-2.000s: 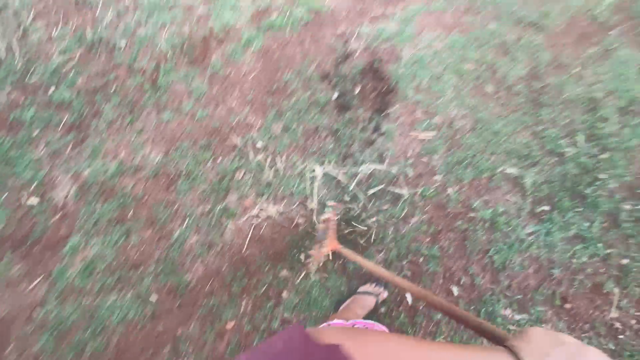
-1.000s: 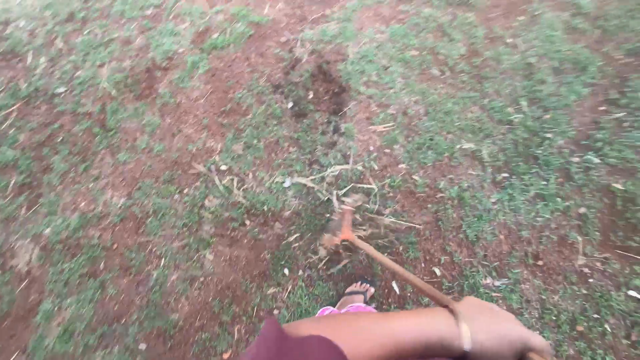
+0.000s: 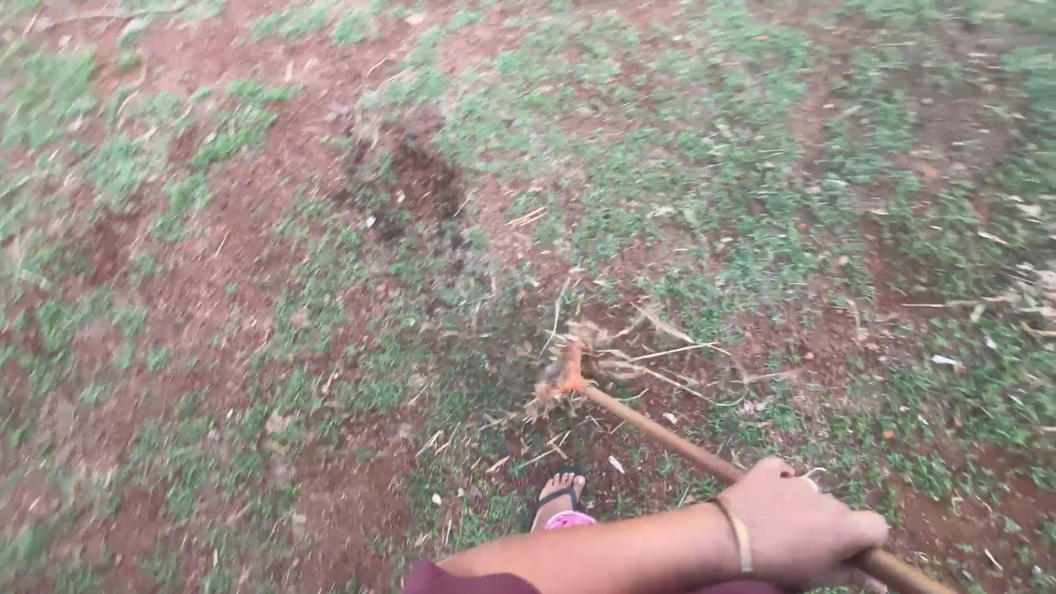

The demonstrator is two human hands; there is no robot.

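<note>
My left hand (image 3: 804, 524), with a thin band at its wrist, is closed around the wooden handle (image 3: 668, 437) of a rake. Its arm crosses the lower part of the view in a maroon sleeve (image 3: 466, 580). The handle slants up and left to an orange rake head (image 3: 571, 375), which is blurred and rests low among dry straw and stalks (image 3: 676, 351). Beyond my hand the handle runs out at the bottom right. My right hand is not in view.
A foot in a dark flip-flop (image 3: 561, 495) stands just below the rake head, near a pink hem (image 3: 569, 520). Patchy grass and reddish soil surround it. Dark loose soil (image 3: 412, 181) lies up and left, and more dry straw (image 3: 1031, 293) at the right edge.
Relative to the dark soil patch, the rake head is now farther right. Straw at the right edge has come into view. My left hand stays on the handle throughout.
</note>
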